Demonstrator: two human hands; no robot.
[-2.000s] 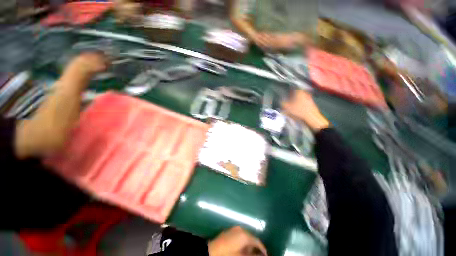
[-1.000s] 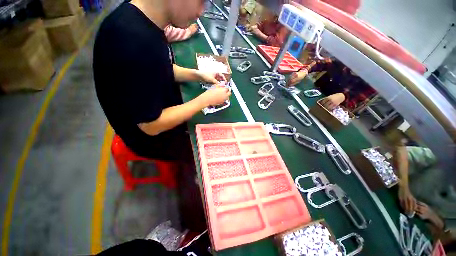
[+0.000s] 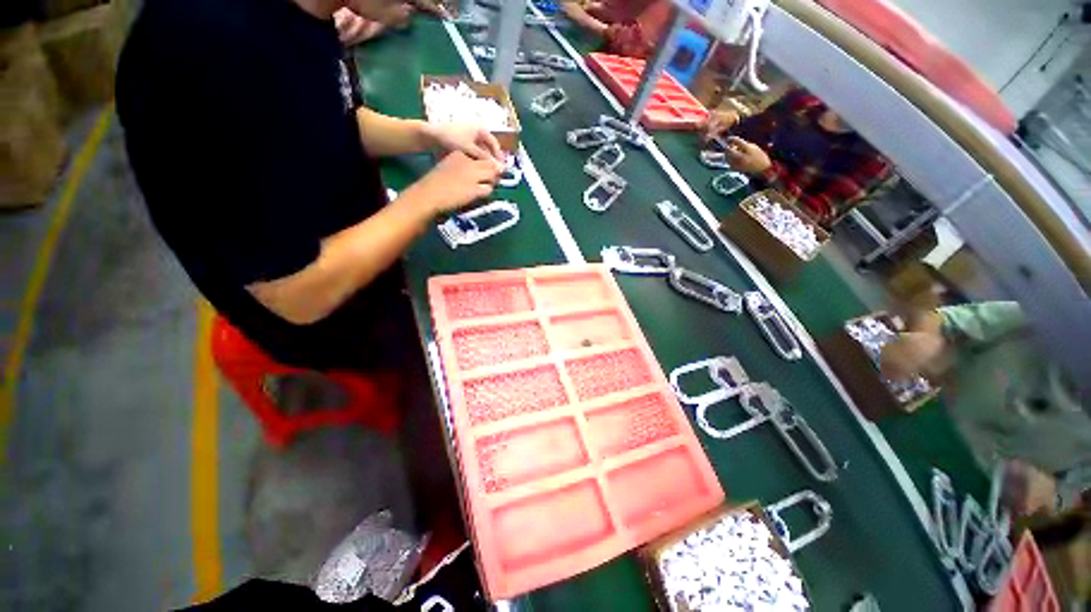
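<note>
Neither of my hands shows; only a black shape, perhaps my clothing, lies at the bottom edge. Nearest me is the salmon-red compartment tray (image 3: 572,418), with ten pockets in two rows. Several pockets hold fine pinkish bits; the two nearest look bare. An open carton (image 3: 732,567) heaped with small white pieces stands at the tray's near right corner, cut off by the bottom edge. A loop-shaped frame (image 3: 799,519) lies just right of the carton. Overlapping frames (image 3: 766,412) lie on the belt right of the tray.
A seated worker in black (image 3: 257,155) handles something beside another carton (image 3: 467,108). A red stool (image 3: 299,389) is under that worker. Other workers, cartons and a second red tray (image 3: 646,90) line the far side. A metal post (image 3: 507,38) rises by the belt.
Since the blurred earliest frame, the view has swung left along the line and my hands and sleeves have left it. Since one second ago, the scene has shifted slightly left and up.
</note>
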